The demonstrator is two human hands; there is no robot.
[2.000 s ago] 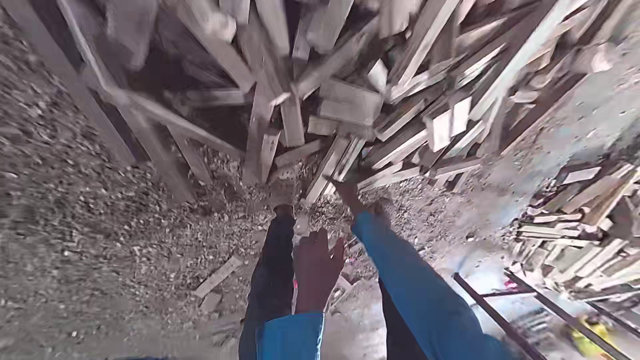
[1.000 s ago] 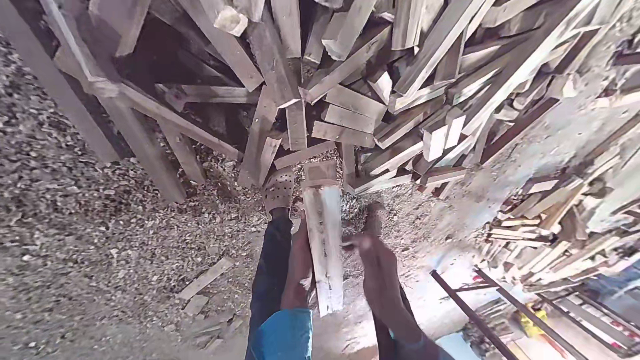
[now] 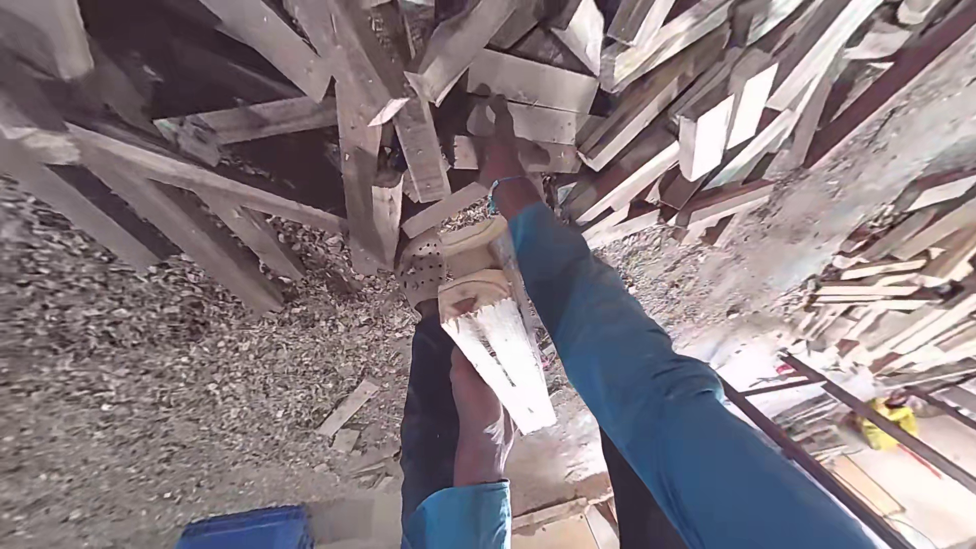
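My left hand (image 3: 476, 404) is shut on a short sawn wood piece (image 3: 503, 362), its fingers partly hidden behind the wood. The piece has a sunlit, split face and a darker curved end. Beyond it lies or hangs another curved-edged wood piece (image 3: 474, 248); whether the two are joined I cannot tell. My right hand (image 3: 496, 126) reaches forward into the wood pile, against stacked wooden blocks (image 3: 543, 118). Shadow blurs its fingers, so its grip does not show clearly.
A heap of timber offcuts (image 3: 633, 114) spans the front. Long boards (image 3: 183, 236) lean at left over wood chips (image 3: 191, 358). My perforated shoe (image 3: 421, 267) stands by the pile. Metal bars (image 3: 877, 419) and a second wood pile (image 3: 907, 290) are at right, a blue container (image 3: 248, 528) at bottom left.
The wood piece now in my left hand was not held two seconds ago and was between my hands one second ago. My right hand has moved forward to the pile. The view is now closer to the pile.
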